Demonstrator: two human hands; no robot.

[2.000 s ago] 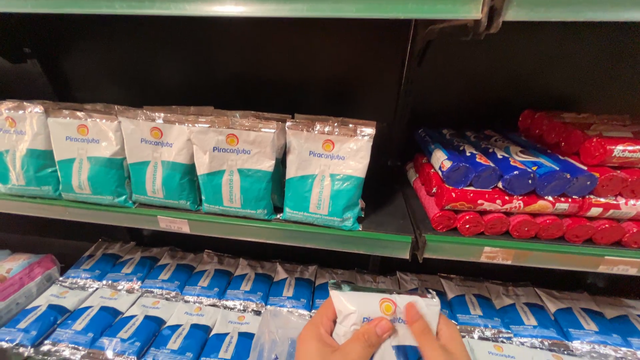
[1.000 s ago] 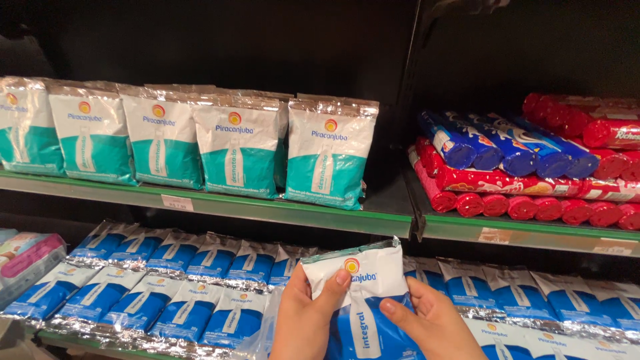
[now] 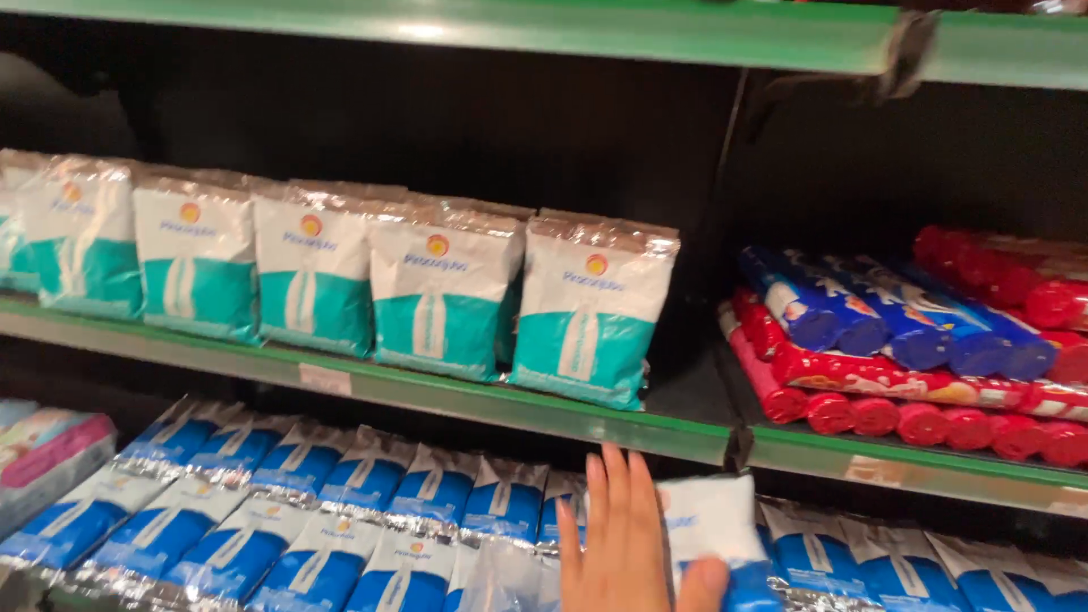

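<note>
My left hand (image 3: 625,535), fingers spread upward, is at the lower middle, just below the edge of the middle shelf. Right beside it is a blue and white Piraconjuba pouch (image 3: 710,527), slightly blurred; only a thumb tip (image 3: 702,582) shows at its lower left, and whose grip holds the pouch cannot be told. My right hand is not plainly visible. Above, a row of teal and white Piracanjuba pouches (image 3: 586,314) stands upright on the middle shelf. More blue and white pouches (image 3: 314,548) lie tilted in rows on the lower shelf, with a clear plastic bag (image 3: 506,578) near my left hand.
Red tube packs (image 3: 901,378) and blue tube packs (image 3: 922,340) are stacked on the right section of the middle shelf. The green shelf edge (image 3: 544,408) runs across above my hand. Another green shelf edge (image 3: 595,38) crosses the top. Pink and grey packages (image 3: 59,450) sit at lower left.
Both hands were around a blue and white pouch; now my left hand has its fingers spread beside a pouch. My right hand is no longer plainly seen.
</note>
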